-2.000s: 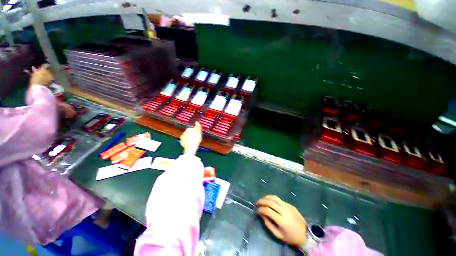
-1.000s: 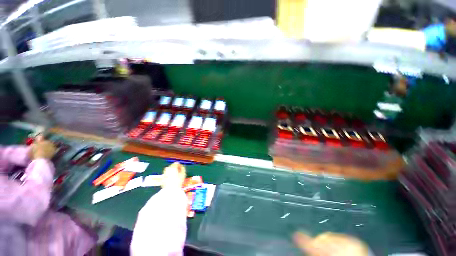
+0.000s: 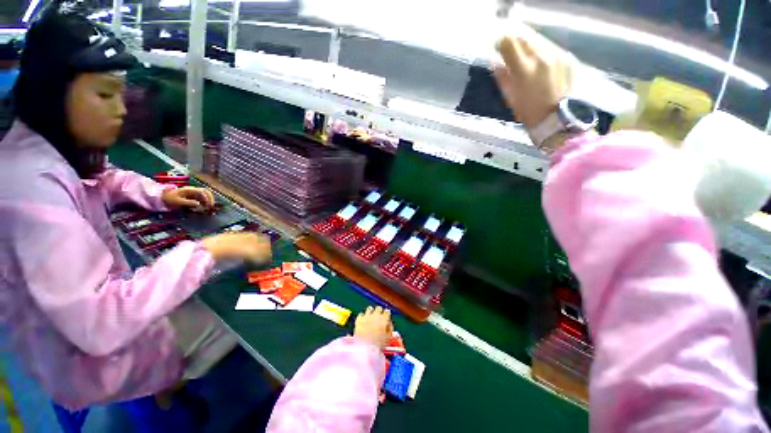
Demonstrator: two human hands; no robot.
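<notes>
My left hand (image 3: pixel 374 326) is low over the bench beside orange batteries (image 3: pixel 394 344); its fingertips are partly hidden, so any hold cannot be told. A blue battery (image 3: pixel 398 376) lies just below them, on a white one (image 3: pixel 415 375). More orange (image 3: pixel 288 291), white (image 3: pixel 255 301) and yellow-white (image 3: pixel 332 312) batteries lie loose to the left. My right hand (image 3: pixel 533 78) is raised high in front of the overhead shelf, fingers bent up against a bright white area; whether it holds anything cannot be told.
A tray of open red flip phones (image 3: pixel 385 245) sits on a brown board behind the batteries. Tall tray stacks (image 3: pixel 279 173) stand behind left. Another red tray stack (image 3: pixel 562 351) is partly behind my right arm. A co-worker in pink (image 3: pixel 76 254) works over phones at left.
My right hand has risen from the bench front to shelf height. My left hand remains by the batteries. The view has turned left, and the empty clear tray no longer shows.
</notes>
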